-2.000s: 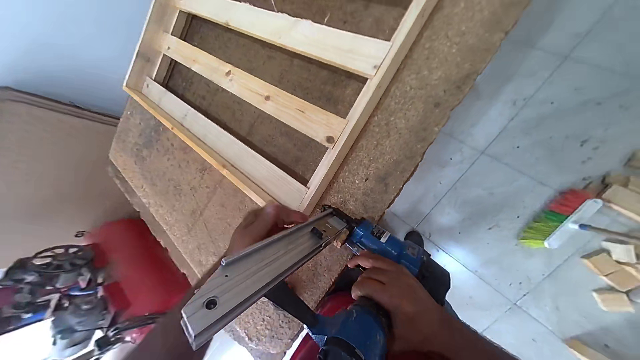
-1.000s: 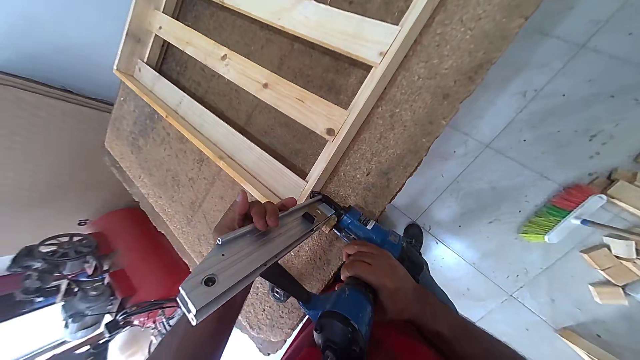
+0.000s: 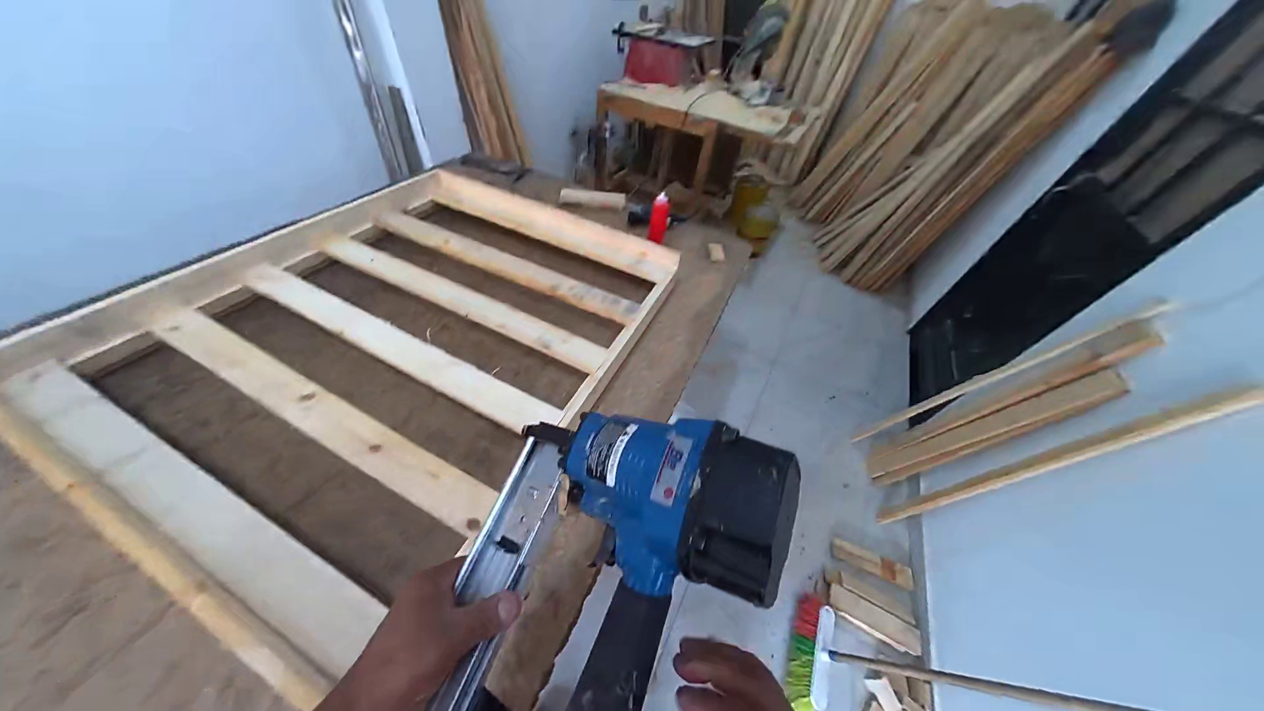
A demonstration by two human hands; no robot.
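A blue pneumatic nail gun (image 3: 642, 484) with a black end cap stands out in front of me, its nose over the near side rail of a slatted wooden frame (image 3: 375, 444). My left hand (image 3: 434, 632) grips the gun's metal magazine (image 3: 509, 533). Just right of the black handle (image 3: 622, 642) is my right hand (image 3: 726, 676), its fingers bent and apart from the handle, with nothing visible in them. The frame lies flat on a particle-board worktop (image 3: 691, 326), its light slats running crosswise.
A red bottle (image 3: 659, 219) stands beyond the frame's far corner. Long wood strips (image 3: 948, 128) lean at the back beside a small workbench (image 3: 691, 109). Boards (image 3: 1007, 425) lean on the right wall. A broom (image 3: 815, 647) and wood offcuts (image 3: 874, 592) lie on the tiled floor.
The view has swung up to show the far end of the room. My right hand has let go of the nail gun's handle; my left hand still holds the magazine.
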